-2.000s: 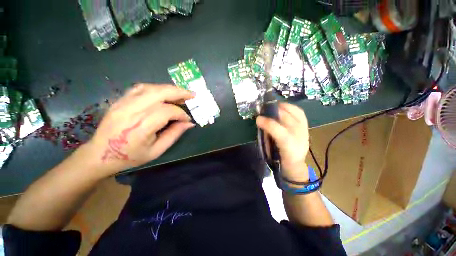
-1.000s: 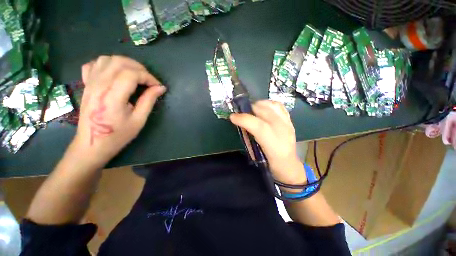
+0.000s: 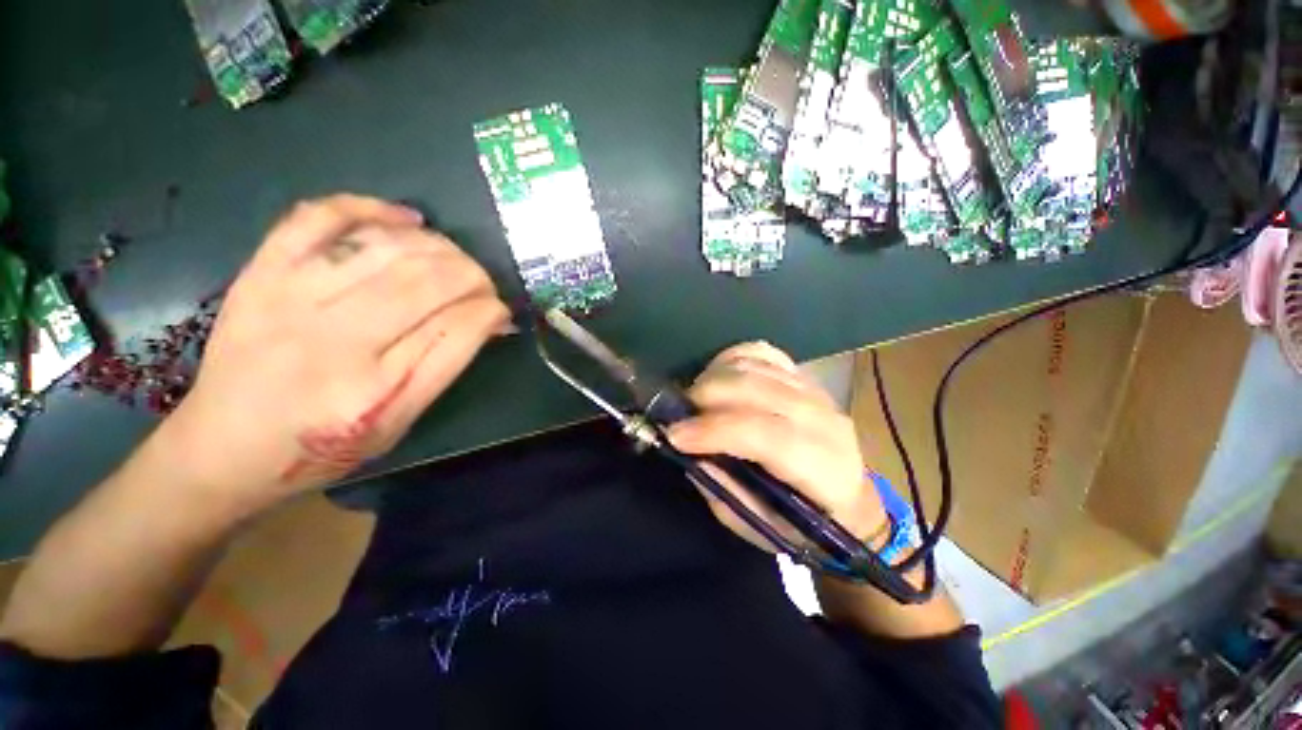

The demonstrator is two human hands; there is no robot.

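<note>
A single green and white circuit board (image 3: 550, 207) lies on the dark green bench, tilted slightly. My right hand (image 3: 778, 435) holds the dark handle of a soldering iron (image 3: 586, 347). Its tip is close to the board's lower end; contact cannot be told. A thin curved metal tube runs beside the barrel. My left hand (image 3: 343, 342) is left of the board, back up, fingertips pinched together near the board's lower left corner and the iron tip. Any small part between these fingertips is too small or hidden to tell.
Fanned boards (image 3: 857, 136) overlap at the right. More boards (image 3: 243, 50) lie at the far left edge, and a heap (image 3: 54, 335) at the left. Dark red bits (image 3: 136, 374) are scattered beside my left hand. Black cables (image 3: 985, 335) loop over my right wrist. A cardboard box (image 3: 1000, 485) stands below.
The iron has swung from over the board down to its lower end. My left hand has moved right, towards the board. The camera view has shifted too.
</note>
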